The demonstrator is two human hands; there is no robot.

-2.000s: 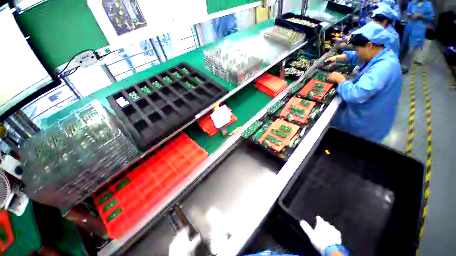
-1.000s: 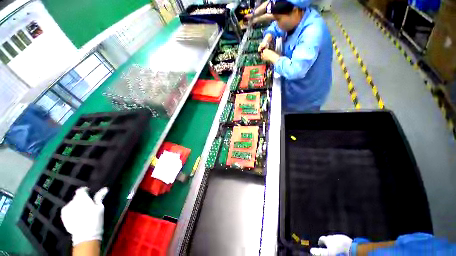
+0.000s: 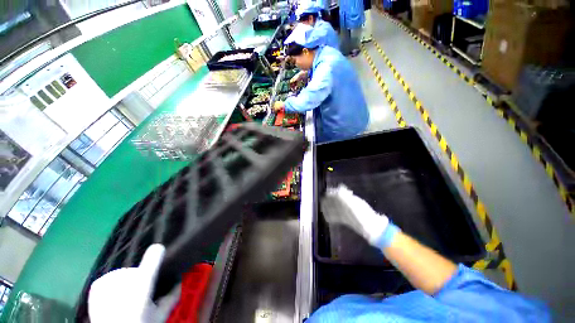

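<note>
My left hand (image 3: 129,293), in a white glove, grips the near left edge of a black compartment tray (image 3: 202,186). The tray is tilted and raised above the shelf and partly over the conveyor bed. It hides much of what lies under it, and its cells look dark. My right hand (image 3: 347,211), in a white glove with a blue wrist band, is over the black tote (image 3: 403,189) and slightly blurred. It holds nothing that I can see.
The metal conveyor bed (image 3: 268,252) runs between the shelf and the tote. A red compartment tray (image 3: 192,296) shows beneath the black tray. Clear blister trays (image 3: 176,134) stand on the green shelf. A worker in blue (image 3: 334,94) stands beyond the tote. Yellow-black tape marks the aisle.
My left hand has lifted the black compartment tray off the green shelf and brought it right, towards the conveyor. My right hand has moved from the tote's near edge to above its inside.
</note>
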